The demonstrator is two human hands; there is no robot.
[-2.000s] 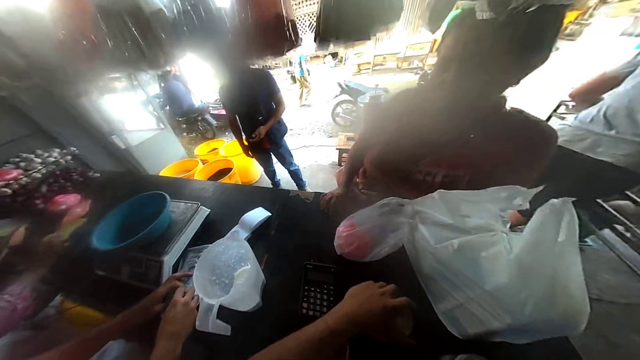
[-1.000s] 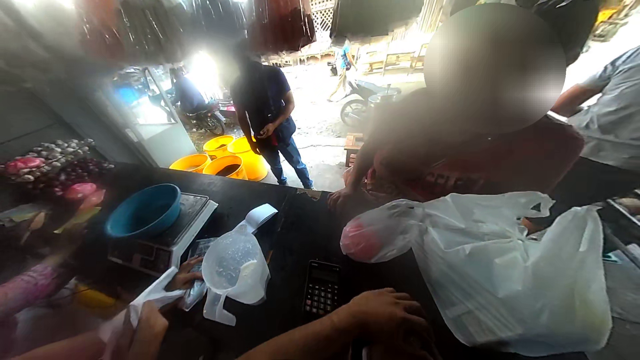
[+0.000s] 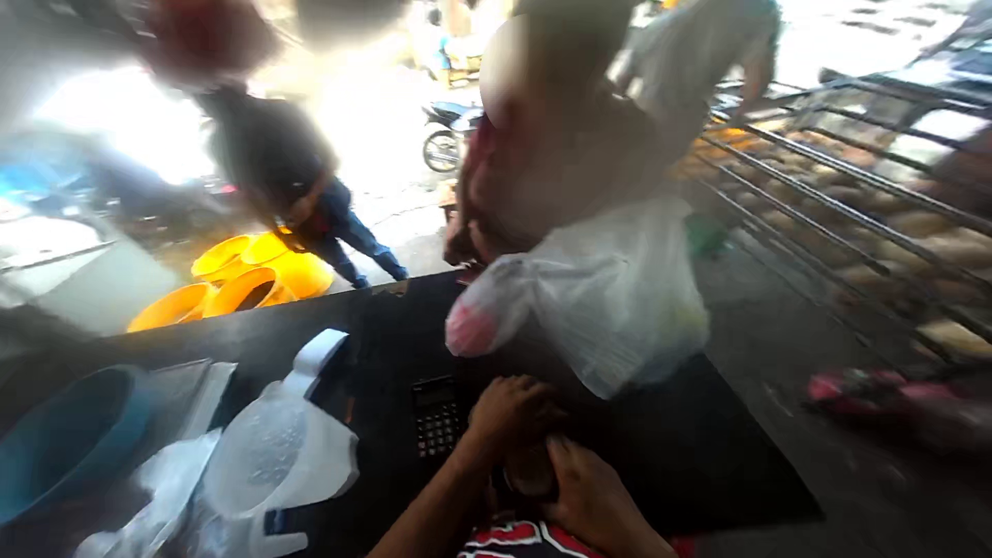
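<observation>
On the black tabletop, my left hand lies just right of a black calculator, fingers bent and partly in shadow. My right hand is close below and right of it, beside a dark rounded object between the hands. Blur and shadow hide whether either hand grips it. Beyond them, a white plastic bag stands at the table's far right edge, joined by a smaller clear bag with something pink inside. A translucent plastic jug-like scoop with a white handle lies left of the calculator.
A blue-green basin is at the left, beside crumpled white plastic. Past the table are yellow tubs, a standing person, another person at the far edge, and a metal rack on the right.
The view has swung right. My right hand has come into view near my left. The white bag has moved towards the person across the table. The other hands at the left are out of view.
</observation>
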